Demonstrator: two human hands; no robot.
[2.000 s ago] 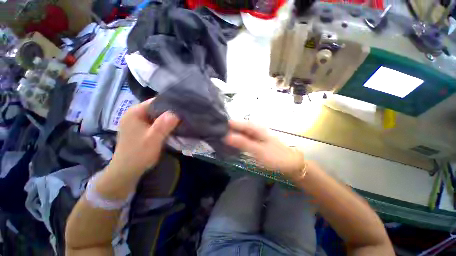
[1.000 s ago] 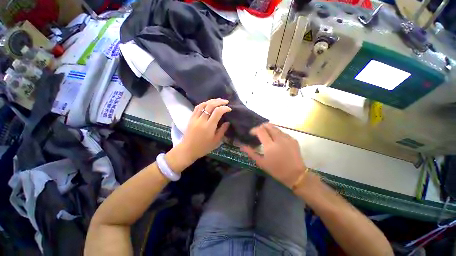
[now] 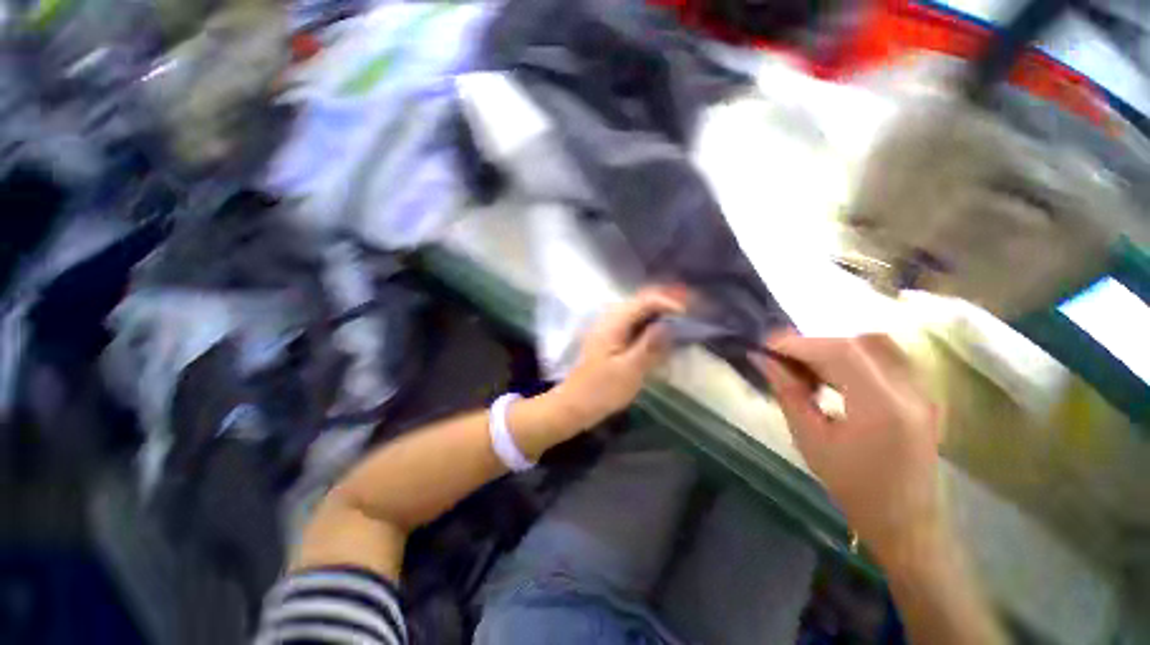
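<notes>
The view is blurred. A dark grey garment with light grey parts lies on the white tabletop, left of the sewing machine head. Its near edge is stretched between my two hands close to the table's front edge. My left hand pinches the dark edge on the left. My right hand pinches the same edge on the right, with a small pale spot showing between its fingers. The needle area shows only as a blur beyond my right hand.
The green table edge runs diagonally in front of my lap. White plastic packages lie at the upper left. Tangled grey cloth is heaped at the left. A red basket is behind the table, and a bright machine screen is at the right.
The view has turned, so the machine sits farther right. My hands have moved apart along the garment's near edge; both now pinch it, where my left hand lay on the cloth before.
</notes>
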